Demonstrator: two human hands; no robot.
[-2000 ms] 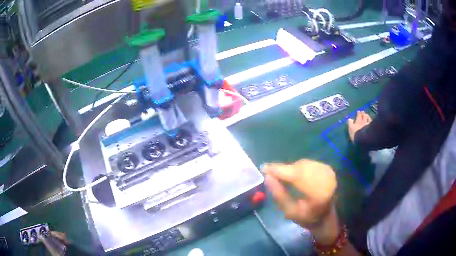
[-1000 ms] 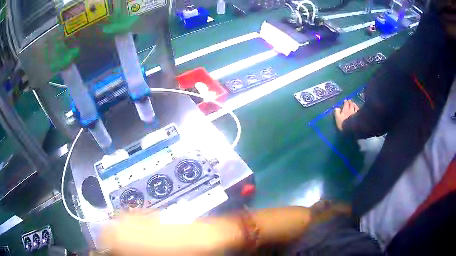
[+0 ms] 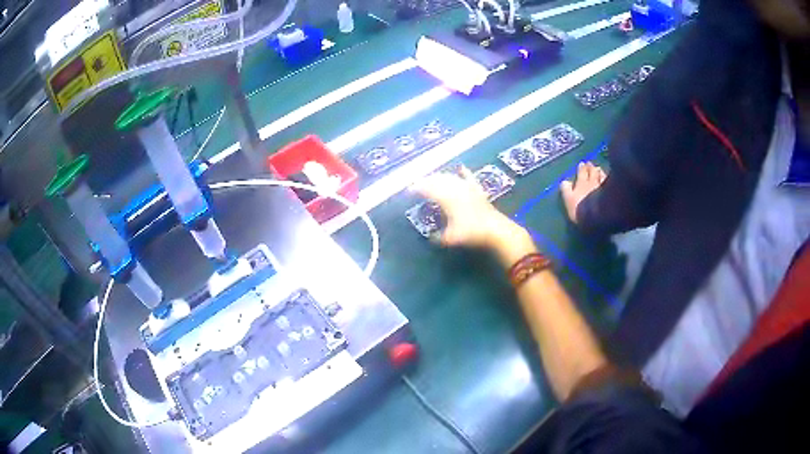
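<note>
My right hand (image 3: 462,213), with a red bracelet at the wrist, grips a triple-fan module (image 3: 494,180) on the green bench, right of the dispensing machine. The fingers cover its middle. My left hand is not in view. On the machine, the fixture (image 3: 253,363) shows a grey plate with no fan circles on it. Two upright syringe barrels (image 3: 169,160) with green caps (image 3: 144,108) stand in a blue syringe holder (image 3: 115,235) behind the fixture.
A red bin (image 3: 315,173) with white items stands beyond the machine. A red knob (image 3: 403,355) is at its front right corner. More modules (image 3: 542,148) lie on the bench. Another person's hand (image 3: 583,188) rests at right. A glowing box (image 3: 455,64) stands farther back. A white hose loops over the machine.
The module with three circles has gone from the fixture. My right hand has moved from the machine's front to the bench at right, with a module in it. The view has shifted.
</note>
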